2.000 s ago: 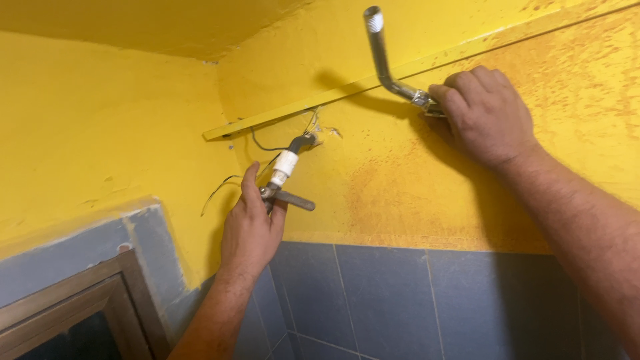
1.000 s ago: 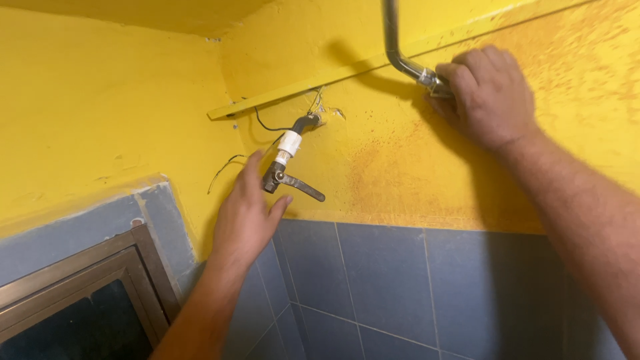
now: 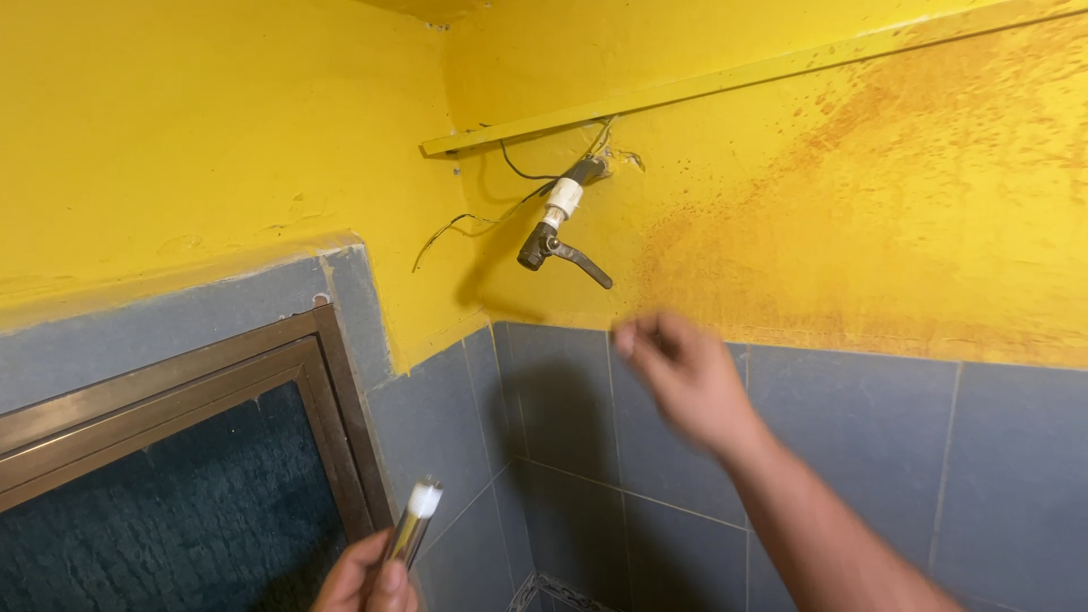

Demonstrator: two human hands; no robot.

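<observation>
At the bottom, my left hand [image 3: 374,578] grips a shiny metal pipe [image 3: 414,520] whose upper end is wrapped in white tape; its lower part is out of view. My right hand [image 3: 684,374], blurred, is raised in front of the wall below the valve, fingers curled; nothing can be made out in it. From the yellow wall juts a dark pipe elbow [image 3: 585,170] with a white plastic fitting [image 3: 563,197]. A ball valve [image 3: 535,246] is joined to that fitting, its lever handle [image 3: 585,263] pointing down to the right. Neither hand touches the valve.
Thin loose wires [image 3: 463,219] hang beside the elbow. A yellow-painted trunking strip [image 3: 722,82] runs along the wall above. Blue-grey tiles [image 3: 850,425] cover the lower wall. At the lower left is a brown-framed window [image 3: 327,408] with dark glass.
My left hand has left the valve and now holds the pipe, which was in my right hand at the upper right. My right hand has moved down and left. The view has shifted.
</observation>
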